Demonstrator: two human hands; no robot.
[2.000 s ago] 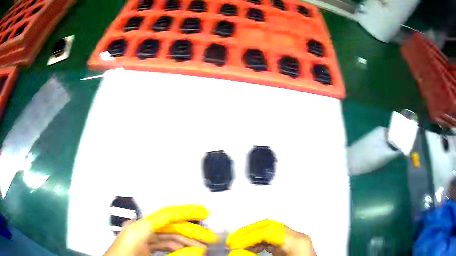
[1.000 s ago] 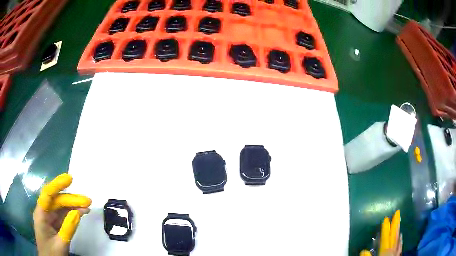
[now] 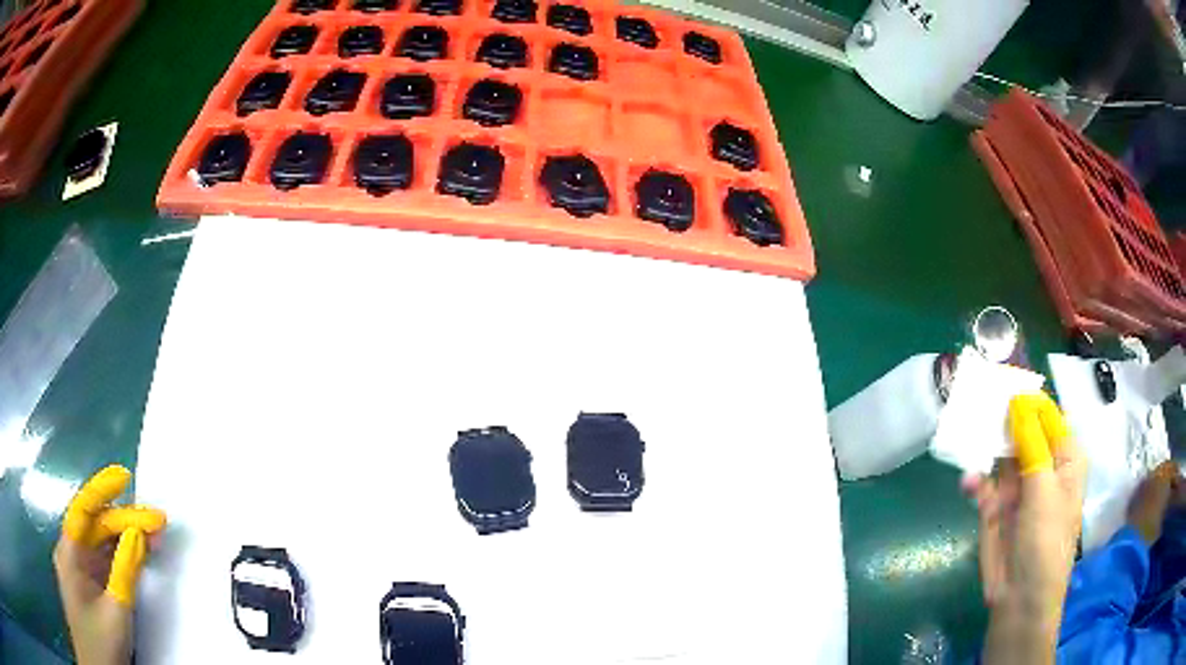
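Note:
Several black watch bodies lie on the white foam sheet [image 3: 312,351]. Two dark-faced ones [image 3: 492,478] [image 3: 605,461] are near its middle. One with a bright glare on its face [image 3: 269,598] and another [image 3: 423,630], cut by the bottom edge, are nearer. My left hand [image 3: 104,559], with yellow finger cots, is over the sheet's left edge, fingers apart and empty. My right hand [image 3: 1034,507] is at the far right, its yellow-cotted fingers over a white cloth [image 3: 969,422] and thumb below it, pinching it beside the pale bottle [image 3: 884,416].
An orange-red tray [image 3: 520,231] of black watches, some pockets empty, lies behind the sheet. More trays [image 3: 1080,221] are stacked at right and at upper left [image 3: 39,91]. A clear film [image 3: 59,312] lies left. Another person's blue sleeve [image 3: 1106,611] is close to my right hand.
My hands have parted from the sheet's front. My left hand moved left; my right hand reached far right, then up onto the white cloth. Another watch shows at the front. The view shifted right.

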